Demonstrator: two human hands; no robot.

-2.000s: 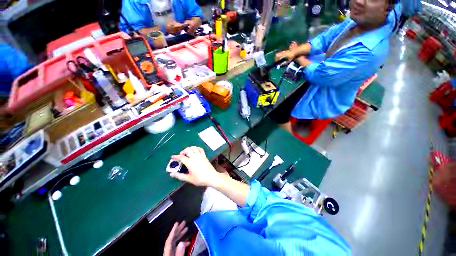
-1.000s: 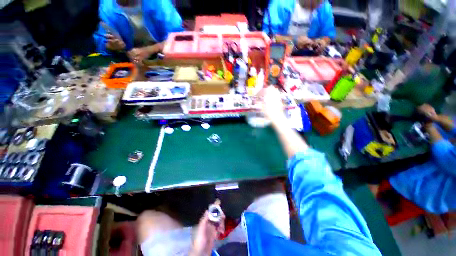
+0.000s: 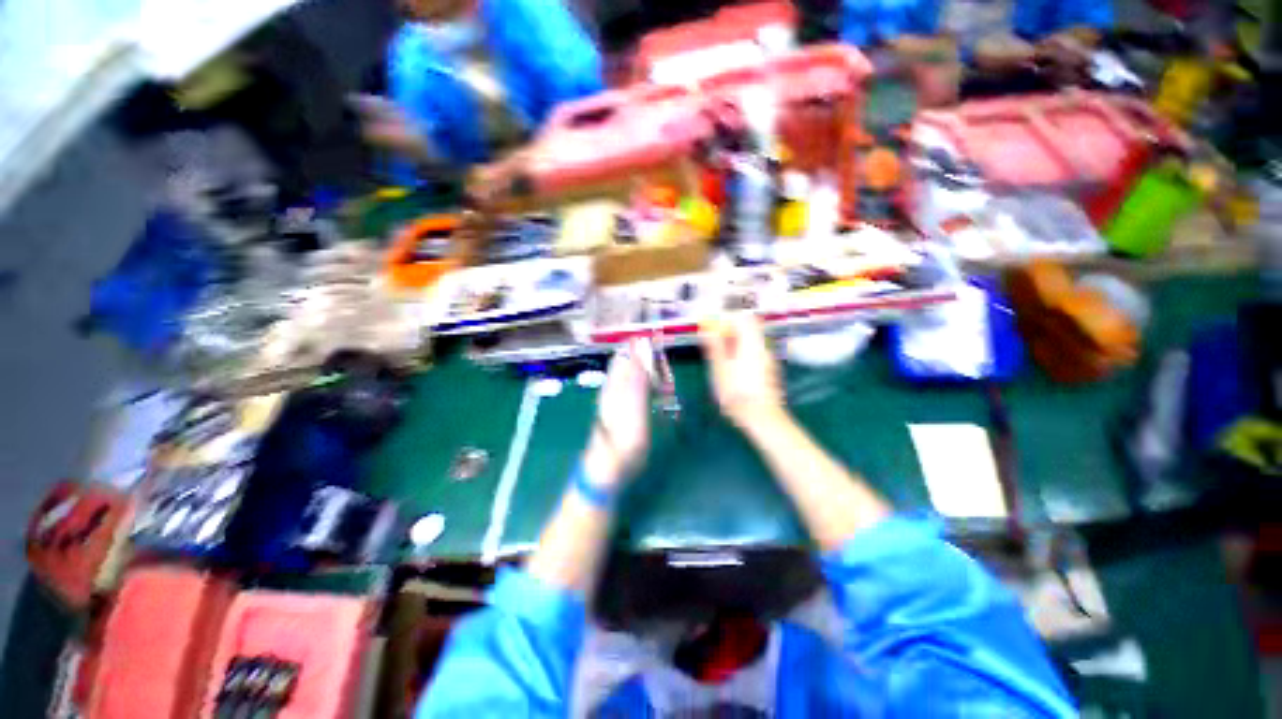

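Observation:
The frame is blurred. My left hand [image 3: 623, 410] reaches forward over the green mat [image 3: 703, 485], its fingertips near the red front edge of the long white parts organiser [image 3: 830, 298]. My right hand [image 3: 741, 368] is just to its right, fingertips at the same edge. A small metallic thing [image 3: 667, 379] shows between the hands; I cannot tell whether either hand touches it. The round unit seen earlier cannot be made out. Blur hides whether the fingers hold anything.
Red trays with black parts [image 3: 295, 639] stand at lower left. A white parts box [image 3: 513, 292] and an orange holder [image 3: 426, 253] are left of the organiser. A blue bin [image 3: 956, 334], white paper [image 3: 959, 469] and orange box [image 3: 1080, 326] lie right. People sit across the bench.
My left hand has risen from my lap, where it held the round unit, to the organiser's front edge. My right hand has drawn back from the organiser's right part. The view has turned left.

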